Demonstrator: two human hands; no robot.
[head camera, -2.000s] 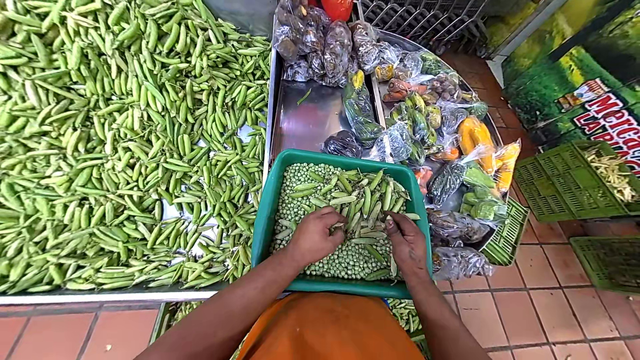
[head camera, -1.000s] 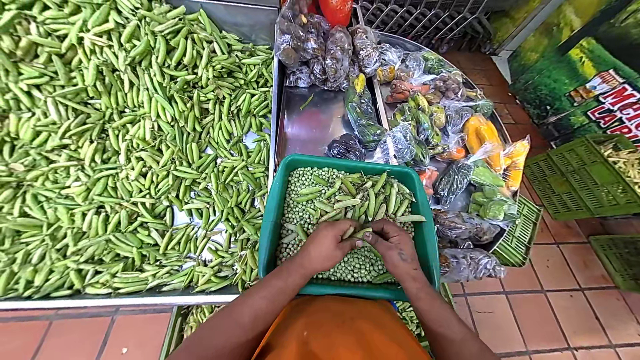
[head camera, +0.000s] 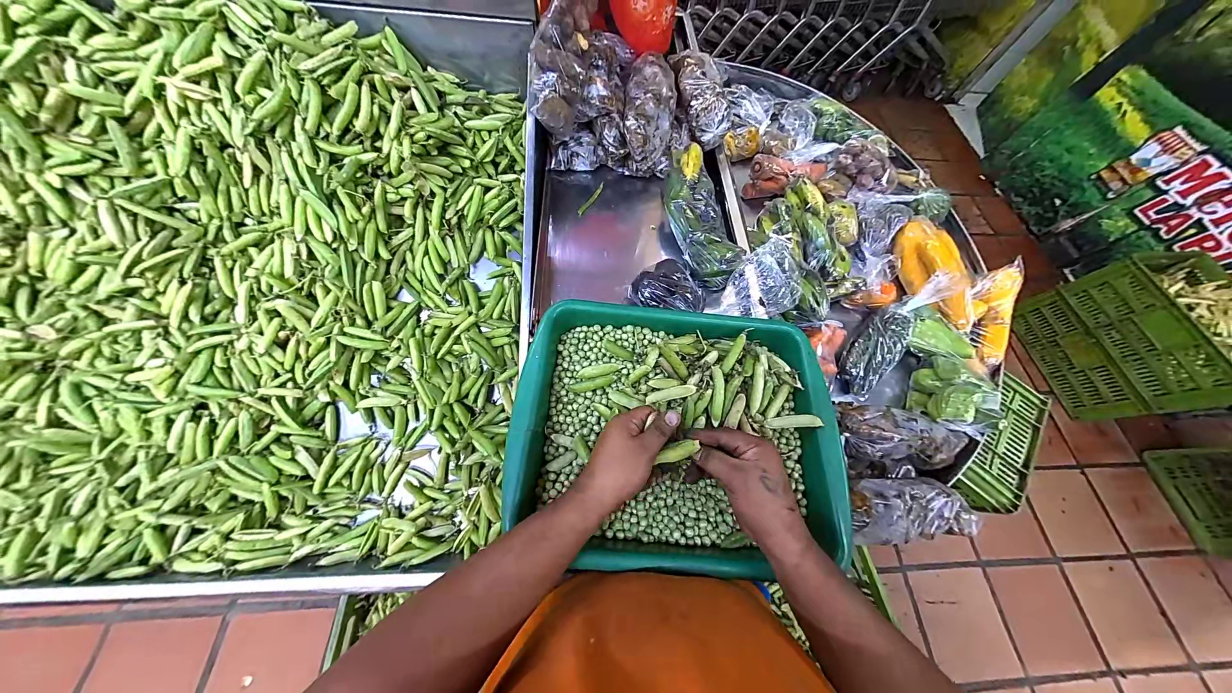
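Observation:
A green plastic tub (head camera: 674, 560) sits at the centre, holding shelled peas (head camera: 664, 512) with whole pea pods (head camera: 717, 390) heaped over the far part. Both hands are over the tub, close together. Between them is a pea pod (head camera: 677, 451), which my left hand (head camera: 630, 452) touches with its fingertips near one end. The fingers of my right hand (head camera: 751, 472) are closed on the other end. What lies under the fingers of either hand is hidden.
A metal display bin (head camera: 289, 583) full of pea pods spans the left. Behind the tub, a metal tray (head camera: 587, 241) holds bagged vegetables (head camera: 703, 226). Green crates (head camera: 1116, 337) stand at right on the tiled floor (head camera: 1059, 568). Shopping carts (head camera: 818, 38) stand at the back.
Two seconds ago my hands were apart over the pods; one second ago they were together. Now they are slightly parted with a pod between them.

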